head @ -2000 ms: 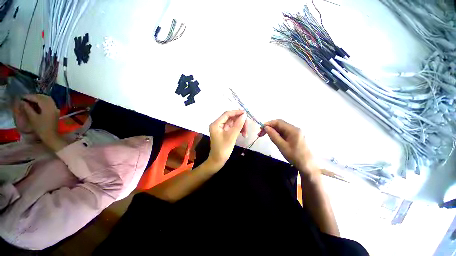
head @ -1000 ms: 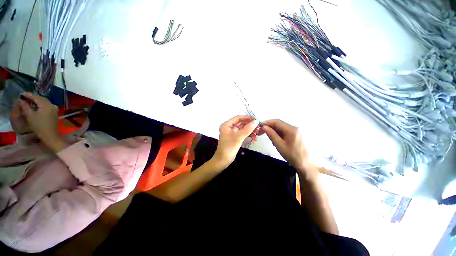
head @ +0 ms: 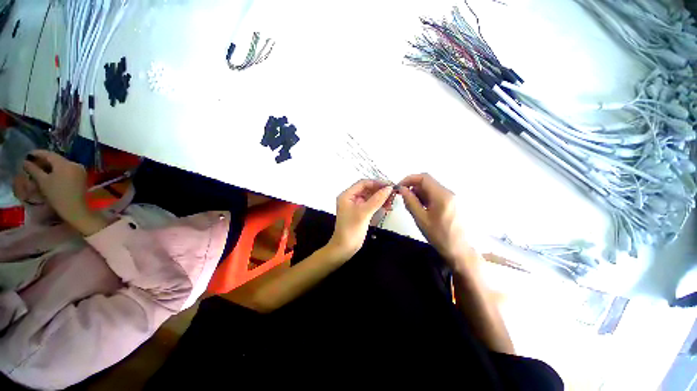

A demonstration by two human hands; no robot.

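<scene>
Thin core wires (head: pixel 365 162) fan up and to the left from my fingertips over the table's near edge. My left hand (head: pixel 359 214) pinches them between thumb and fingers. My right hand (head: pixel 429 206) pinches the same wires just beside it, and the fingertips of both hands nearly touch. A few short wire ends hang below the fingers. The exact spot where the wires are gripped is hidden by the fingertips.
Black oblong pieces (head: pixel 280 138) lie left of my hands. A sample cable end (head: pixel 250 53) lies farther back. A thick cable bundle (head: pixel 550 141) fills the right. At left sit a neighbour in a pink jacket (head: pixel 145 263), an orange-red stool (head: pixel 256 237) and another cable bundle (head: pixel 84 53).
My hands have come together at the fingertips; my left hand has moved right. The wires above them are now spread into a wider fan. The view has shifted slightly.
</scene>
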